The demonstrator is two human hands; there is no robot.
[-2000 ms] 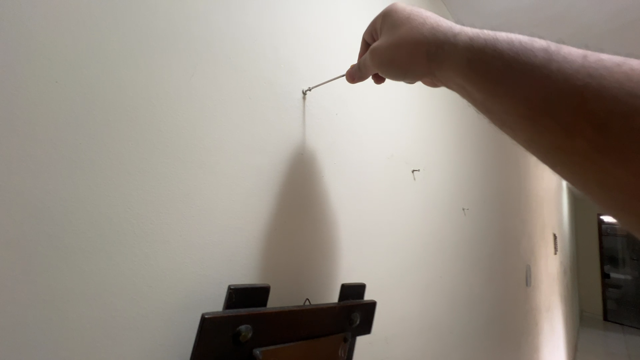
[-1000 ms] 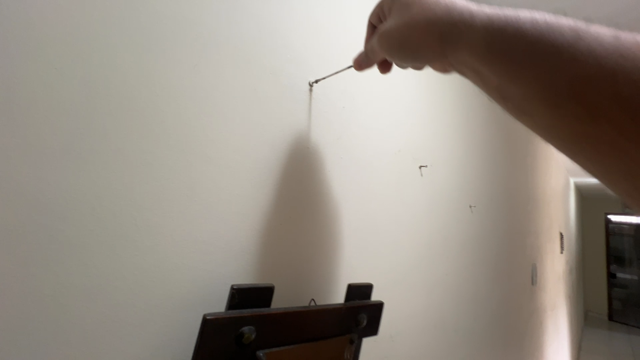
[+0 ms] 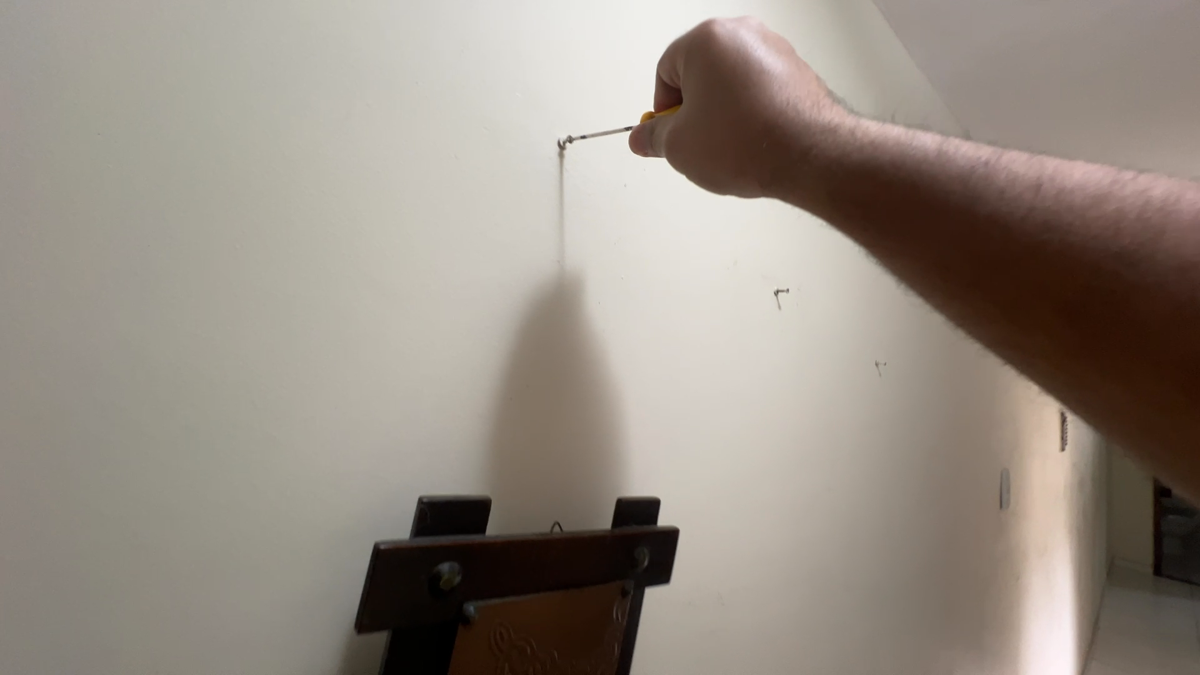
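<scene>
My right hand is closed around the yellow handle of a screwdriver, whose thin metal shaft points left toward the wall. The shaft's end meets a small screw in the pale wall, and the shadow of hand and tool falls below it. Under that shadow stands a dark wooden frame with crossed corners, round studs, an embossed brown panel and a small wire loop at its top. My left hand is out of view.
Farther right, two more screws or nails stick out of the wall. Beyond them are a pale oval wall fitting and a small plate. A dark doorway and light floor show at the far right.
The yellow handle now shows between my fingers, where earlier only the shaft was seen. The screwdriver's end stays at the same screw.
</scene>
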